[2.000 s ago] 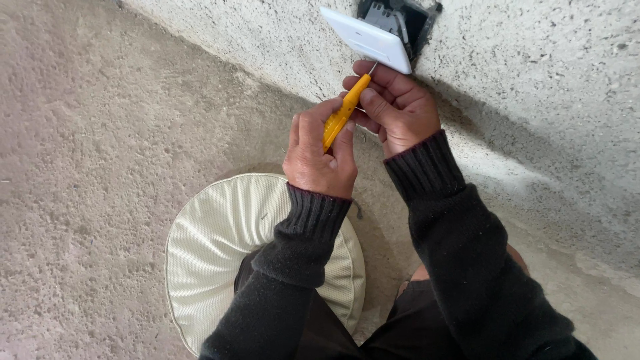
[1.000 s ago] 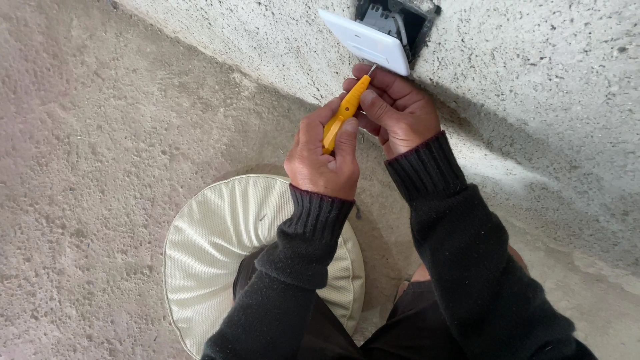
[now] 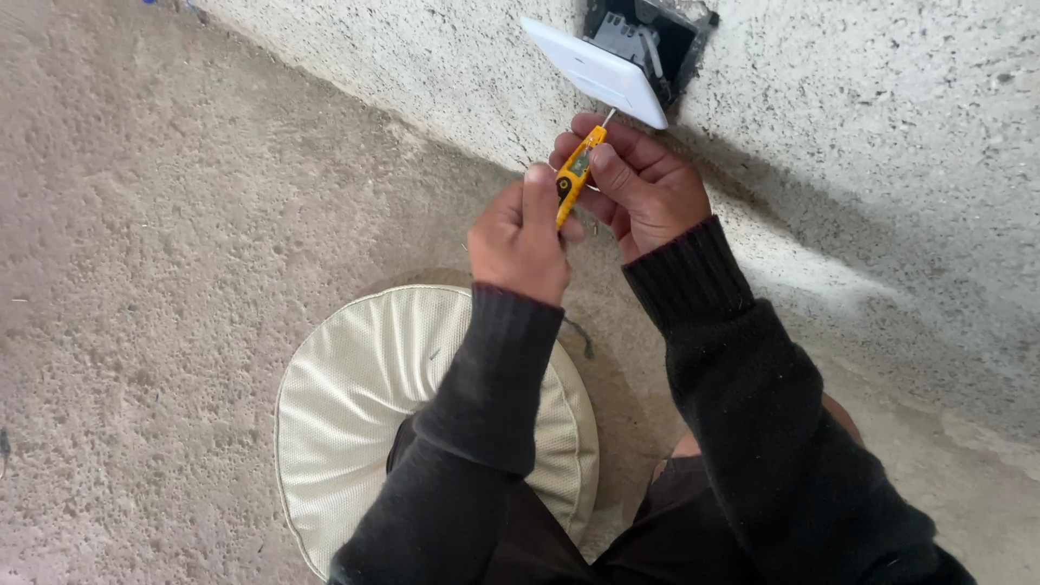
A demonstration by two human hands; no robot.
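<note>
A yellow voltage tester screwdriver (image 3: 582, 165) slants between my hands, its thin metal shaft pointing up at the lower edge of a white wall plate (image 3: 597, 71). My left hand (image 3: 528, 231) grips the rear of its handle. My right hand (image 3: 642, 183) has its thumb and fingers around the front of the handle, just below the plate. The plate stands tilted out from the wall, with a grey electrical module (image 3: 619, 36) behind it. Behind these is a dark recessed wall box (image 3: 678, 45) with a light-coloured wire. Whether the tip touches the plate, I cannot tell.
A round cream cushion (image 3: 349, 406) lies on the rough concrete floor (image 3: 162, 284), partly under my left arm and leg. The speckled wall (image 3: 877, 122) rises at the upper right. A short dark cord (image 3: 581, 335) is beside the cushion.
The tester's handle has turned, and a small display window and a black part now show on it. My left hand has shifted its grip, with its thumb now raised along the handle.
</note>
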